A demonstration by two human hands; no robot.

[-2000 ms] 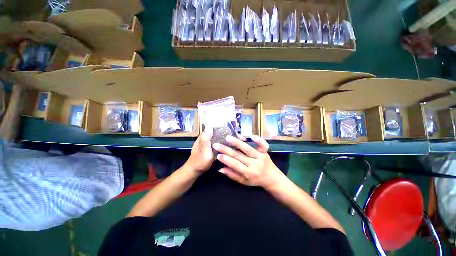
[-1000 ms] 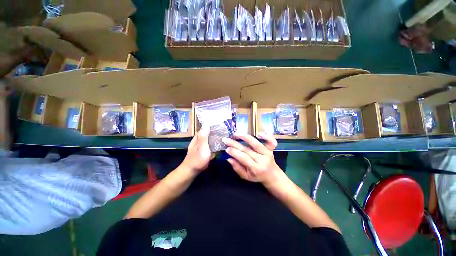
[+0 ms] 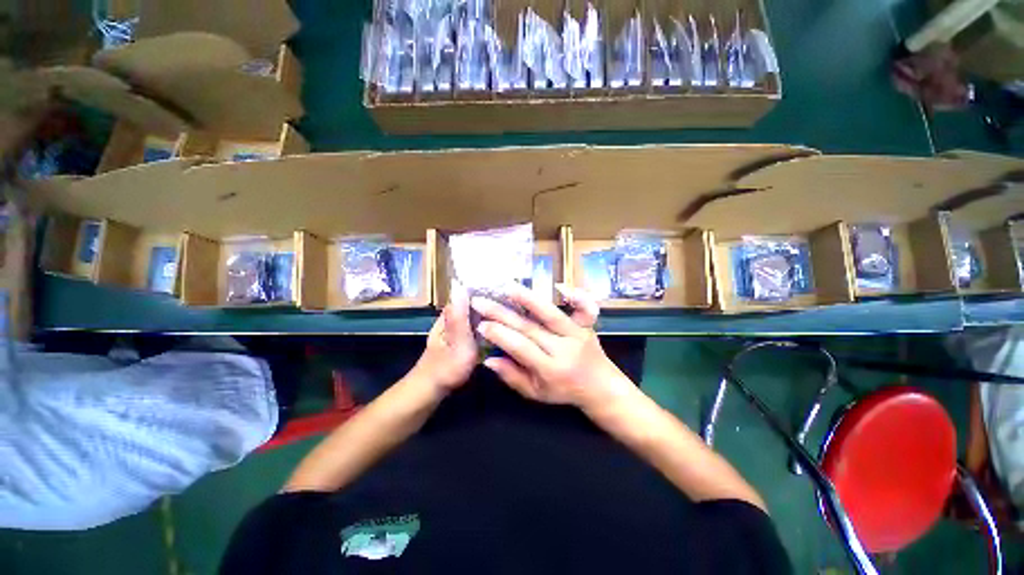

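Observation:
My left hand (image 3: 451,346) holds the left side of a bagged device (image 3: 492,261) in front of the middle carton. The clear bag shines with white glare, and its top stands up over the carton. My right hand (image 3: 547,346) lies over the lower part of the bag with its fingers across it, hiding most of the dark device. Behind the bag, a blue item (image 3: 544,273) shows in the open mailer box. Neighbouring boxes hold bagged devices, one to the left (image 3: 366,270) and one to the right (image 3: 640,271).
A divider tray (image 3: 573,113) with upright bagged devices stands behind the row. Box lids (image 3: 472,185) stand up along the row. A red stool (image 3: 890,469) is at right. A person's light sleeve (image 3: 135,432) is at left.
The bag has tipped so that glare covers its upper part. My right fingers have moved over the device, which showed more a second ago. The view has shifted slightly.

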